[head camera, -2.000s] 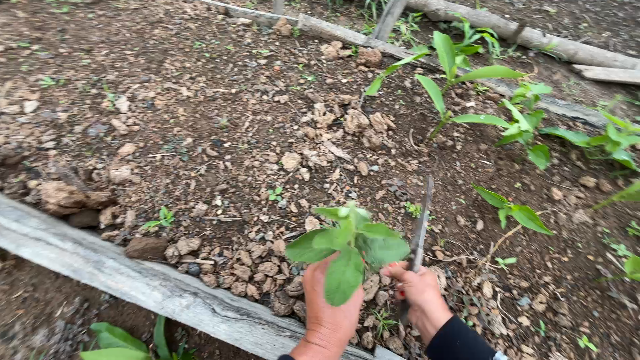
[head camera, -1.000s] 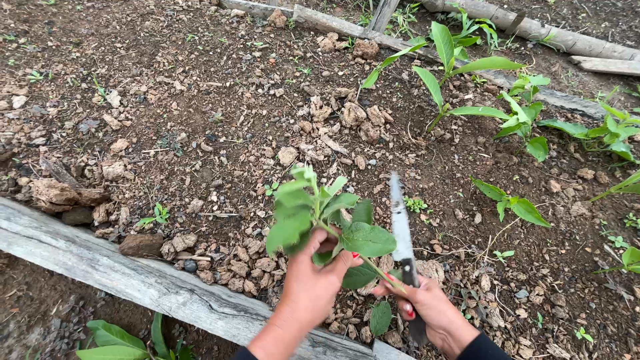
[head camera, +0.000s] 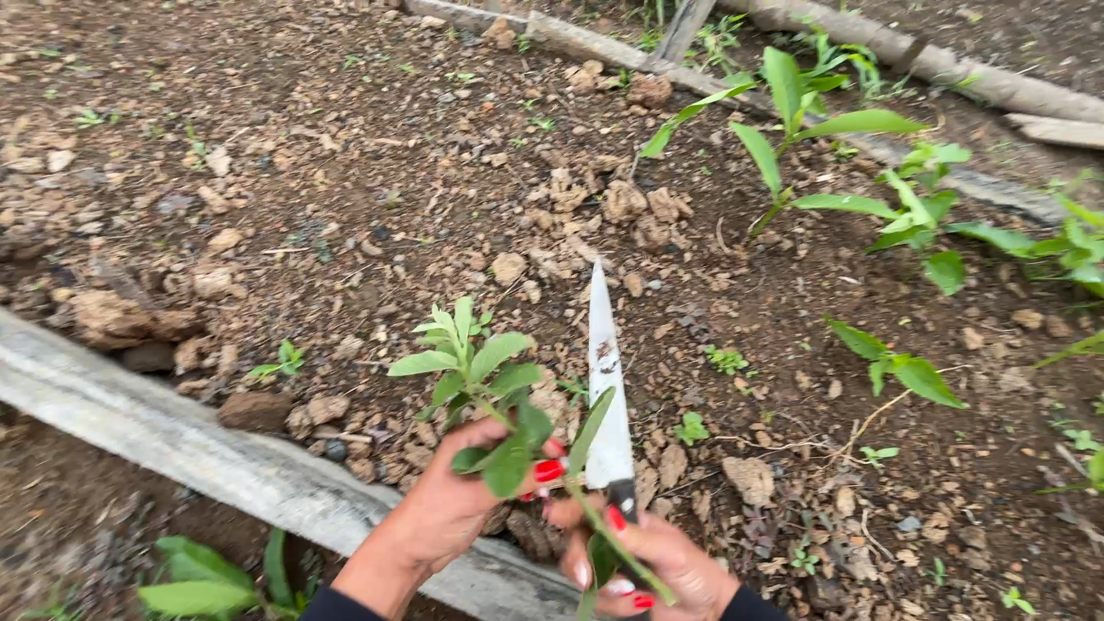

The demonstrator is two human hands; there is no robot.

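My left hand (head camera: pixel 466 492) grips a leafy plant cutting (head camera: pixel 466 358) by its upper stem, with the leafy tip pointing up and away. The bare lower end of the stem slants down to the right across my right hand (head camera: pixel 647 561). That hand is closed around the black handle of a kitchen knife (head camera: pixel 611 397), and its fingers are at the lower stem and a low leaf. The blade points away from me, tip up in the view, with dark dirt on it. Both hands are over the soil near the bed's edge.
A weathered wooden board (head camera: pixel 172 440) edges the soil bed at the near left. Dry clods (head camera: pixel 625 203) lie about. Young leafy plants (head camera: pixel 789 147) grow at the upper right, with a small seedling (head camera: pixel 901 366) below. Another board (head camera: pixel 595 43) and a pole (head camera: pixel 931 65) lie at the back.
The cutting was upright over my hands two seconds ago; now it lies slanted, with its lower stem showing. The knife, beside it throughout, has come nearer to the middle of the view.
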